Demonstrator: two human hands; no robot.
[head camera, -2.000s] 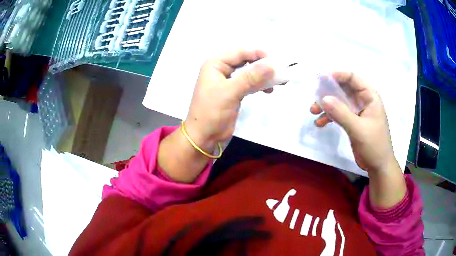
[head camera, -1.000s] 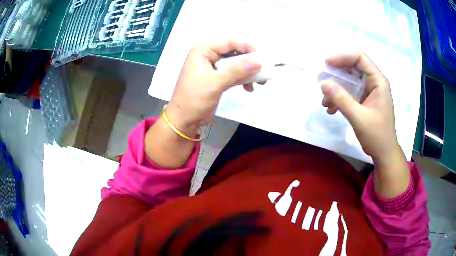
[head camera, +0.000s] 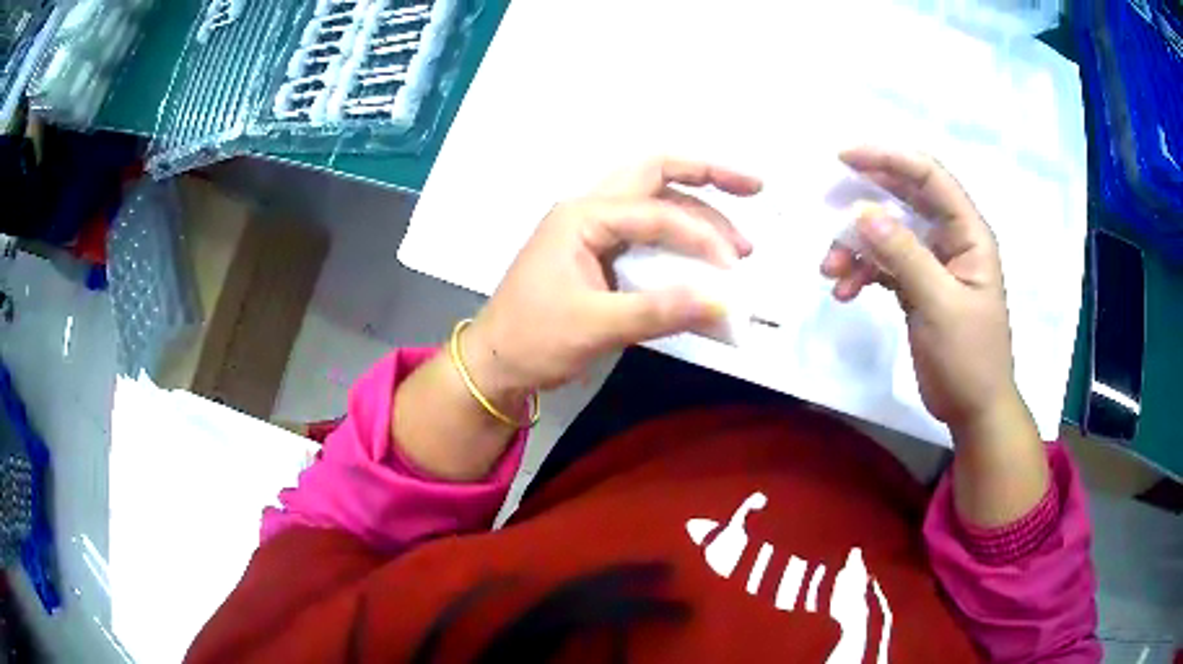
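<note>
My left hand (head camera: 610, 266) holds a smooth white plastic housing (head camera: 681, 283) between thumb and fingers, over the near left part of the large white tray (head camera: 558, 169). A short thin dark rod (head camera: 765, 322) shows just right of the housing's end; whether it is joined to the housing is washed out by glare. My right hand (head camera: 928, 253) holds a translucent whitish piece (head camera: 863, 214) between thumb and fingers, to the right of the housing. The two held pieces are apart.
A clear blister tray (head camera: 357, 78) with white parts and dark rods lies at the upper left on the green bench (head camera: 376, 162). Blue plastic trays (head camera: 1142, 117) and a black smartphone (head camera: 1116, 331) are at the right. A cardboard box (head camera: 266, 298) and white sheets (head camera: 195, 506) are low at left.
My left hand's fingers have spread wider around the housing, and the dark rod's tip now sits lower. My right hand still holds the translucent piece, now tilted differently.
</note>
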